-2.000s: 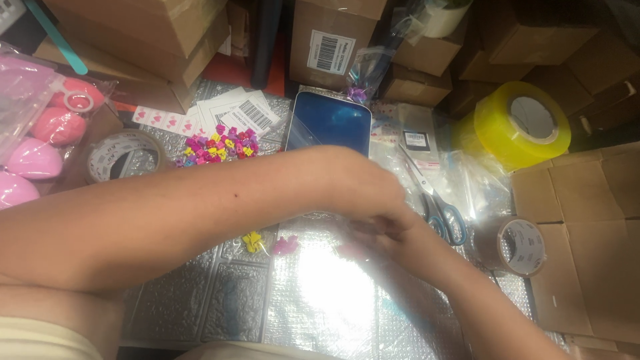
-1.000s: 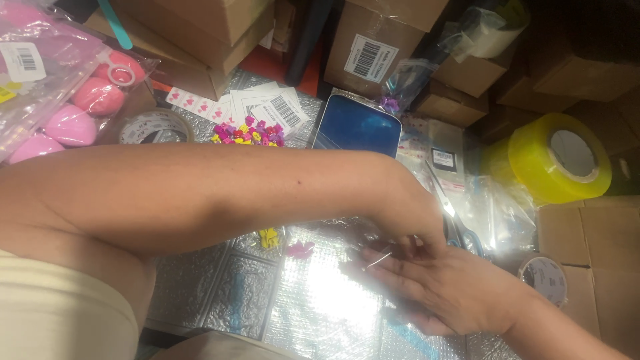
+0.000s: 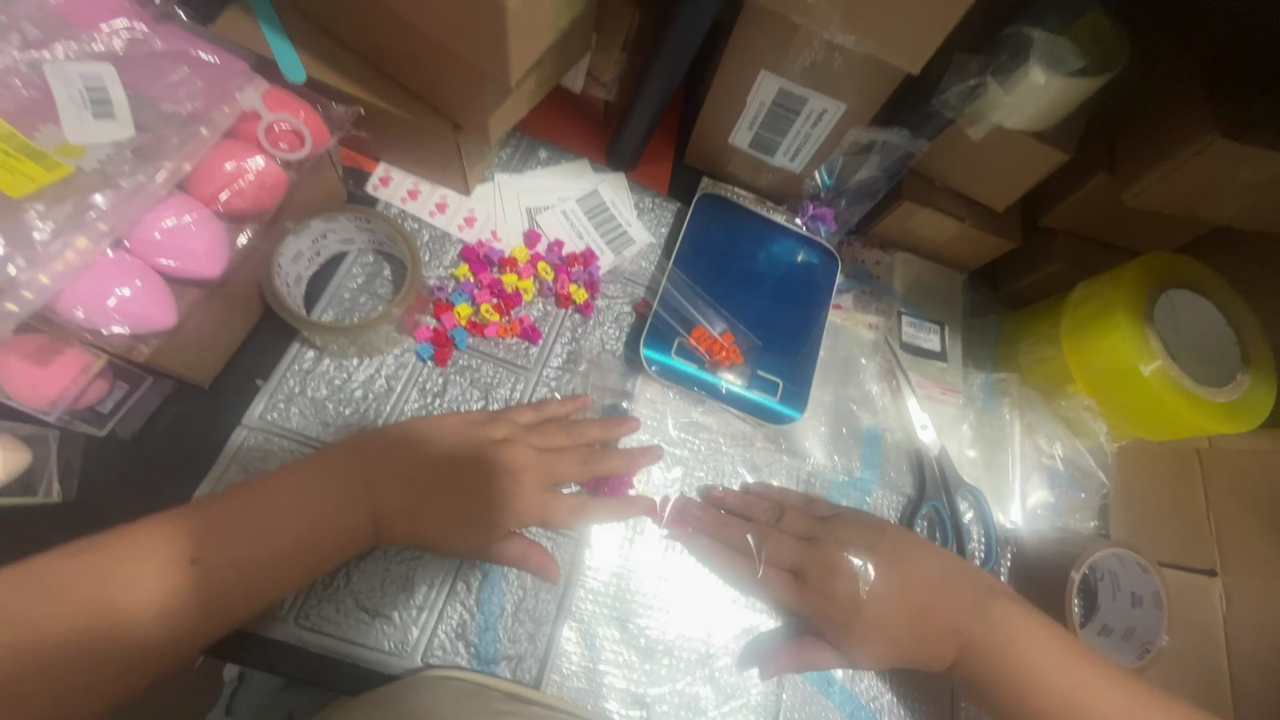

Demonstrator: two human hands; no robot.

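My left hand (image 3: 500, 480) lies palm down over the silver embossed mat (image 3: 360, 600), fingers spread, above a small clear bag with pink pieces (image 3: 608, 484). My right hand (image 3: 810, 570) is also palm down, its fingertips close to the left ones, with glossy clear plastic bits on its back. Beyond them a blue scale-like device (image 3: 750, 290) bears a clear bag of orange pieces (image 3: 716, 346). A heap of small colourful plastic hair clips or beads (image 3: 510, 290) lies to its left. What is under the right palm is hidden.
Scissors (image 3: 940, 480) lie right of the device, near clear plastic bags (image 3: 1040, 460). Tape rolls stand at left (image 3: 345, 270), right (image 3: 1115, 605) and, in yellow, far right (image 3: 1165, 345). Cardboard boxes (image 3: 810, 90) line the back. Bagged pink sponges (image 3: 180, 235) are at left.
My hands, crossed or close together before, are now apart and flat. The left arm has drawn back to the left, uncovering the device's front. A bag of orange pieces now shows on the device.
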